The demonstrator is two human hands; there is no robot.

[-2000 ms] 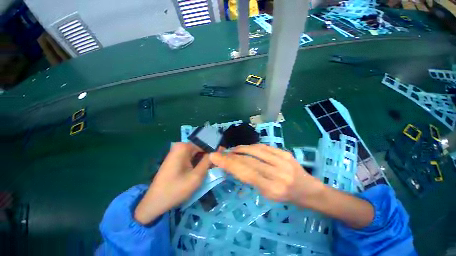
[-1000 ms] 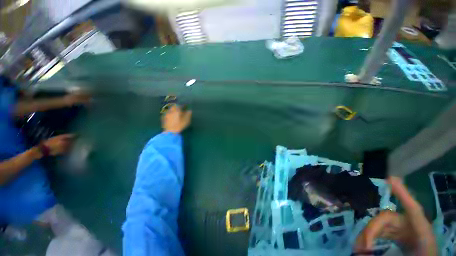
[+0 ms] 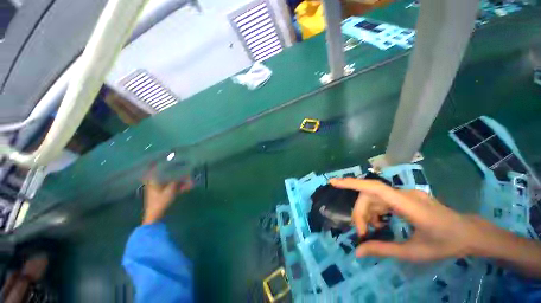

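My left hand (image 3: 159, 194) is blurred, reaching over the green surface at left; blurred dark pieces (image 3: 199, 176) lie by its fingers, and whether it grips one cannot be told. My right hand (image 3: 409, 222) is above a loose pile of dark flakes (image 3: 326, 207) on pale blue ladder-like sheets (image 3: 314, 251). Its thumb and forefinger are spread apart. Dark material shows behind its fingertips, so a small dark piece on them cannot be told from the pile. A yellow-trimmed housing (image 3: 309, 125) lies farther back; another yellow frame (image 3: 276, 285) lies left of the sheets.
A grey post (image 3: 430, 77) stands behind the right hand, and a thinner post (image 3: 334, 41) beyond it. A carrier sheet with black rectangles (image 3: 486, 142) lies at right. A crumpled clear bag (image 3: 255, 76) lies at the far side. Part of another person's hand (image 3: 32, 269) shows at lower left.
Since two seconds ago my hands have separated, the left going out to the left. Since one second ago the view has swung right, and the dark rectangle at my right forefinger is no longer distinct.
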